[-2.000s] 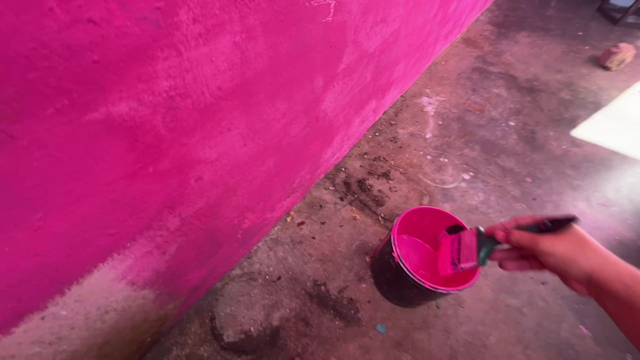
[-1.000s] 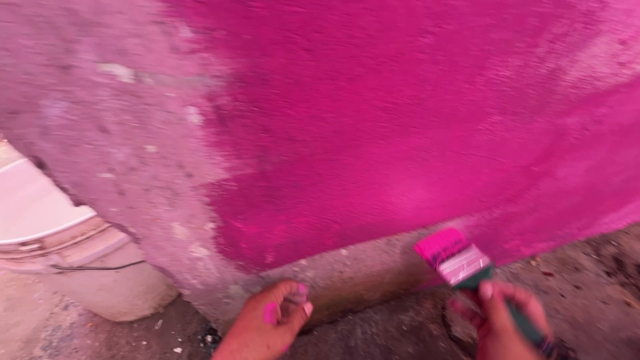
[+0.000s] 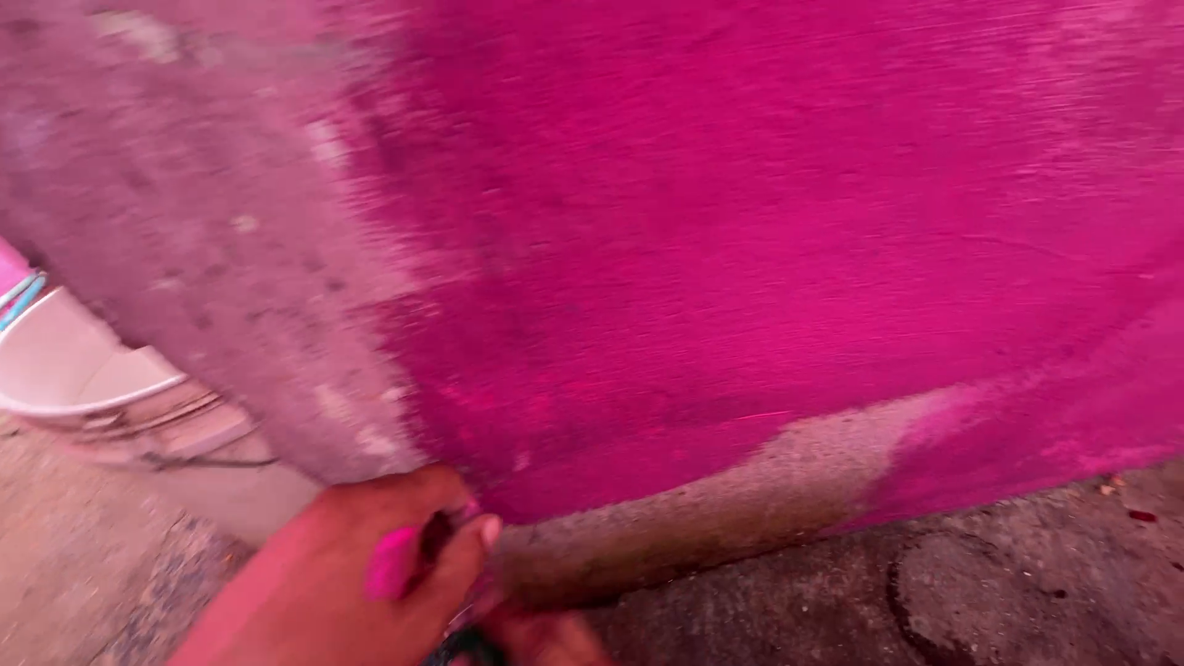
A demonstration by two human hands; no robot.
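Observation:
A wall [image 3: 721, 231] fills most of the view, bright magenta on the right and faded, rough pink on the left. A bare strip of plaster [image 3: 703, 509] runs along its lower edge. Near the wall's bottom left, my left hand [image 3: 370, 564] has curled fingers and a magenta paint smear; whether it holds anything is unclear. Below and right of it, my right hand [image 3: 546, 636] is blurred and partly cut off by the frame's bottom, closed around the dark green handle of a paintbrush [image 3: 467, 646]. The brush's bristles are hidden behind my left hand.
A whitish plastic bucket [image 3: 222, 481] with a thin wire handle stands at the left, beyond the wall's edge. Behind its rim shows something pink with a light-blue strip [image 3: 20, 301]. Rough, stained concrete floor [image 3: 1045, 573] lies along the wall's foot at the lower right.
The brush was over the paint bucket, then at the wall's lower edge; my right hand has since moved left with it, beside my left hand. The view has swung left from the paint bucket.

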